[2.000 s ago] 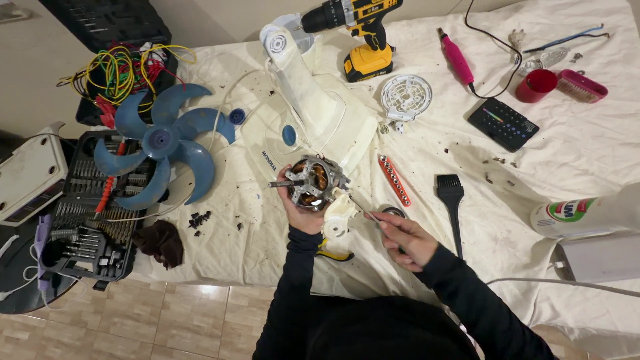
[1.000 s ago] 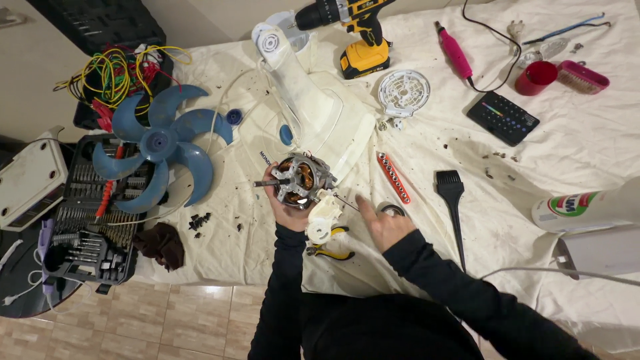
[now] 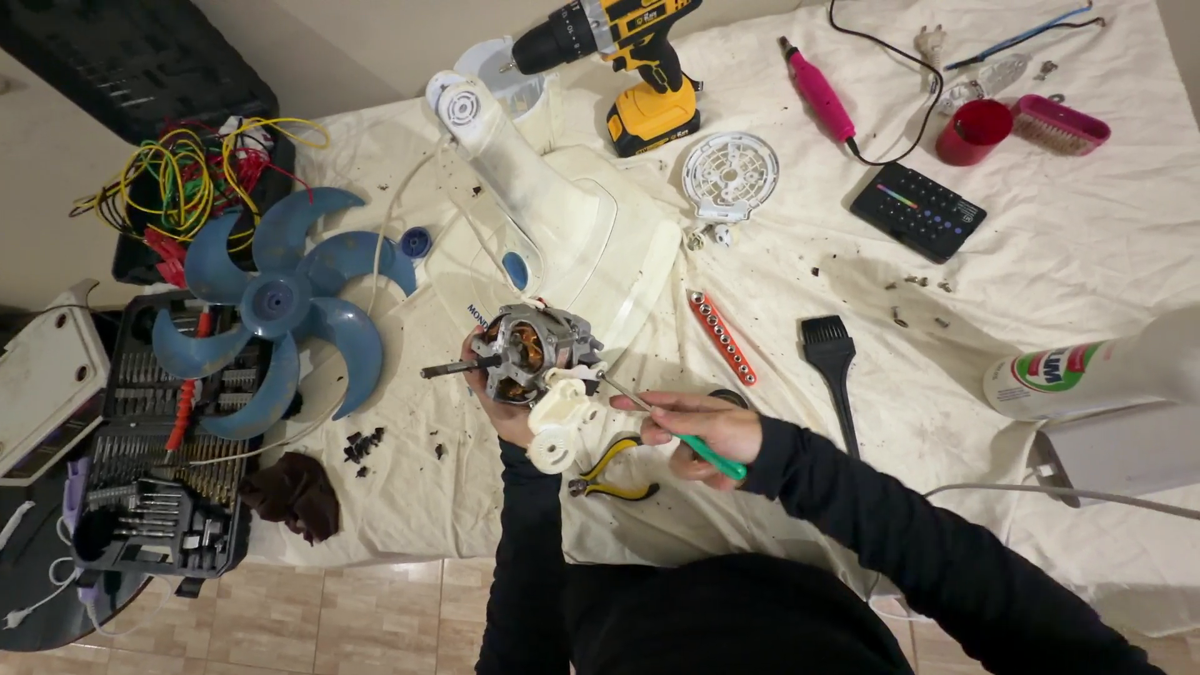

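My left hand (image 3: pixel 506 412) holds an electric fan motor (image 3: pixel 534 347) with copper windings, its shaft pointing left. A cream plastic bracket (image 3: pixel 562 417) hangs at the motor's lower right side. In my right hand (image 3: pixel 698 436) is a screwdriver with a green handle (image 3: pixel 710 457), its tip at the right end of the motor by the bracket. Yellow-and-black pliers (image 3: pixel 616 473) lie on the cloth between my forearms. The white fan base (image 3: pixel 591 234) lies just behind the motor.
Blue fan blades (image 3: pixel 275 305) lie over an opened bit case (image 3: pixel 169 525) at left. Behind are a cordless drill (image 3: pixel 647 84) and a round white grille part (image 3: pixel 730 176). At right are a red socket holder (image 3: pixel 722 337), a black brush (image 3: pixel 830 366), a digital scale-like black box (image 3: pixel 919 211) and a white bottle (image 3: pixel 1078 375).
My right hand has turned, and the green screwdriver handle now shows below its fingers. The motor stays in my left hand, while the bracket hangs lower than two seconds ago.
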